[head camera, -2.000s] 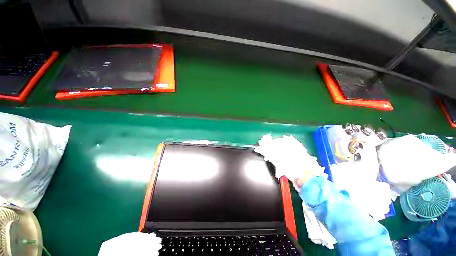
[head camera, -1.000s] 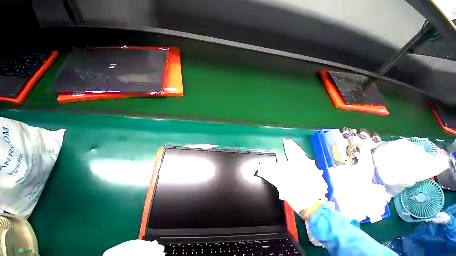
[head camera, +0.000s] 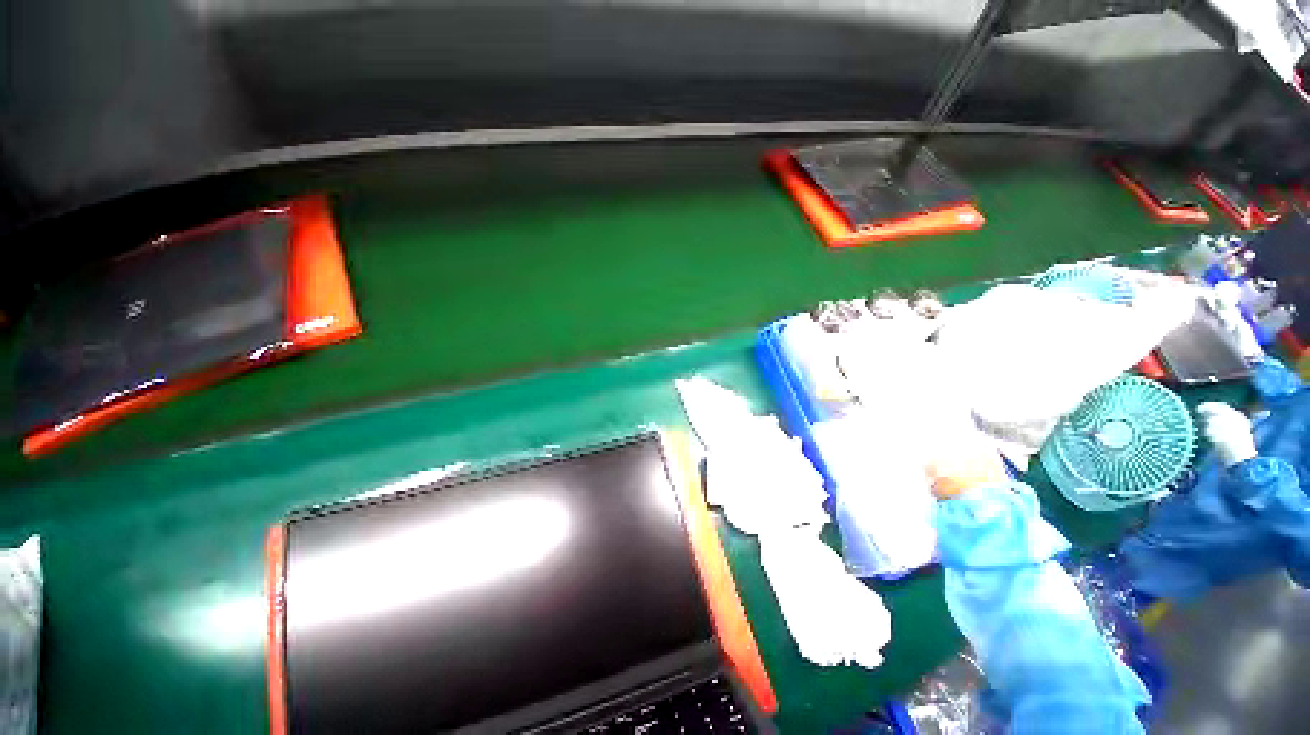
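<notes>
An open laptop with a glossy black screen (head camera: 503, 574) and black keys (head camera: 683, 715) stands on an orange-red tray (head camera: 726, 610), cut off by the bottom edge. My right hand (head camera: 920, 448), in a white glove, is over the blue bin (head camera: 793, 376), right of the laptop. Glove and white cloths blend in the glare, so its fingers and anything in them cannot be made out. Bunched white wipers (head camera: 759, 471) lie between laptop and bin, with more white cloth (head camera: 822, 596) just below. My left hand is out of the picture.
Closed dark laptops (head camera: 158, 309) (head camera: 884, 184) lie on orange-red trays on the green conveyor (head camera: 546, 259). Round-topped bottles (head camera: 876, 309) stand in the bin. A teal fan (head camera: 1125, 435) and another person's blue sleeve (head camera: 1221, 517) are at right. A white bag's edge (head camera: 20, 632) shows at left.
The view has turned right. My right hand has moved from the screen's right edge to over the bin. White wipers now lie beside the laptop. My left hand has left the picture.
</notes>
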